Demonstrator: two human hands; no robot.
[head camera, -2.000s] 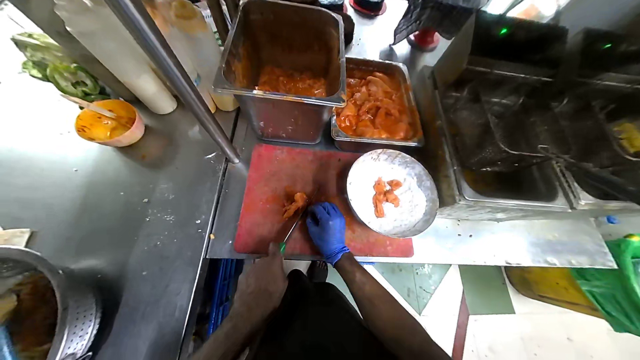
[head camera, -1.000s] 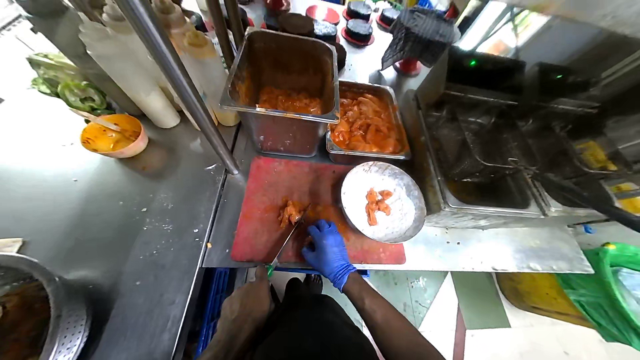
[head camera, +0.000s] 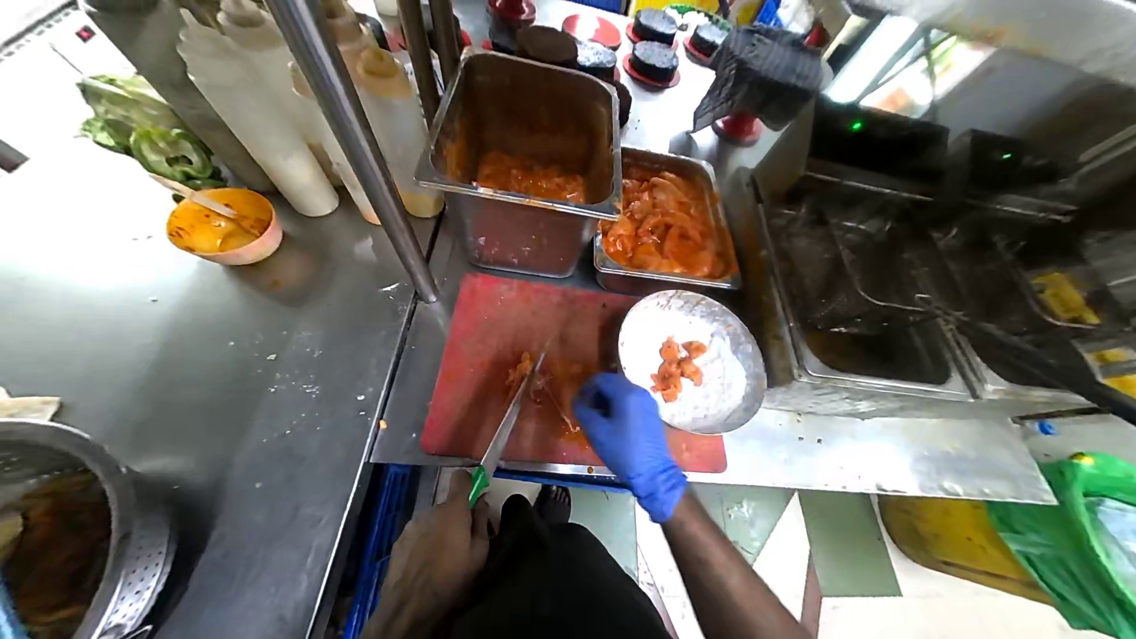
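Note:
My left hand (head camera: 435, 550), bare, holds the green handle of a kitchen knife (head camera: 510, 422). The blade points up and away over a red cutting board (head camera: 497, 311), beside small orange-coated scraps of what looks like raw meat (head camera: 524, 373). Over the board's right part is my right hand (head camera: 626, 435) in a blue glove, fingers curled near the rim of a metal bowl (head camera: 745, 368); blur hides whether they pinch anything. White powder and several orange-coated pieces (head camera: 679, 368) lie in the bowl. Behind the board stand a deep steel pan (head camera: 532, 235) and a shallower pan of marinated meat (head camera: 670, 226).
Fryer wells with baskets (head camera: 874, 346) adjoin the bowl on the right. A metal post (head camera: 364, 151) rises at the board's back left corner. Squeeze bottles (head camera: 266, 115) and an orange sauce bowl (head camera: 226, 231) stand left of it. A perforated pot (head camera: 133, 550) sits at lower left.
My gloved right hand has moved right, away from the scraps and nearer the bowl. The knife in my left hand now reaches a little farther over the board.

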